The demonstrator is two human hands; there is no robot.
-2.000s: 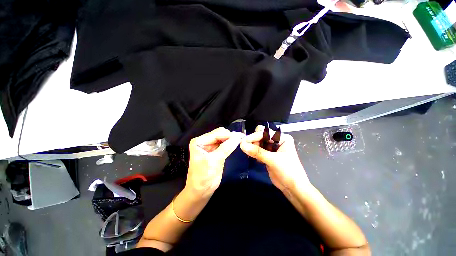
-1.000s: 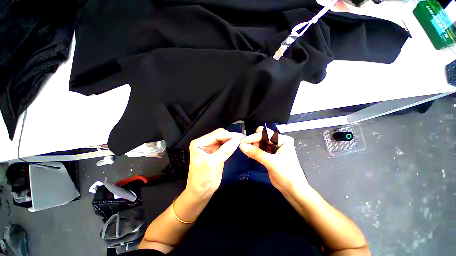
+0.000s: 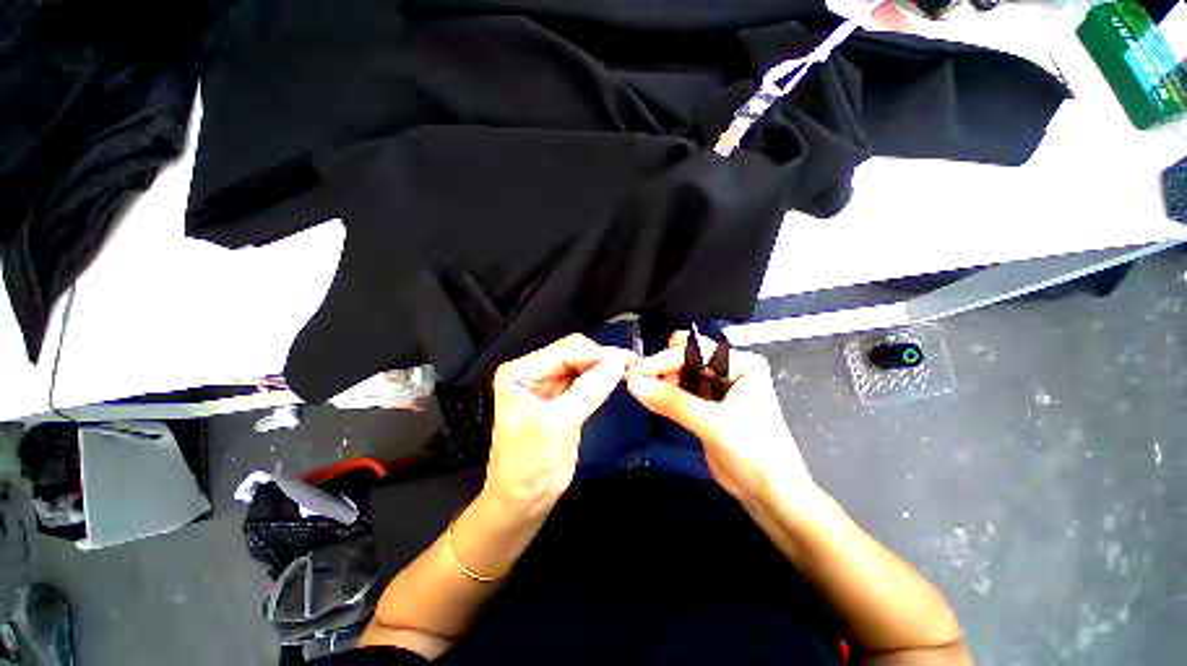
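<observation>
My left hand and my right hand meet over my lap, fingertips pinched close together. What lies between the fingertips is too small to make out. Small dark thread snips sit in my right hand, blades pointing up and apart. A black garment piece lies spread with folds on the white table and hangs over the front edge just beyond my hands. A white cord with a small tag-like end lies on the black cloth.
The white table runs across the view. A dark textured fabric pile lies upper left, a green box upper right. Below are a grey bin-like object, a black bag, and a clear tray holding a black object on the grey floor.
The hands stay almost in place, with slight finger movement. The snips have tilted slightly in my right hand. The cloth has barely moved.
</observation>
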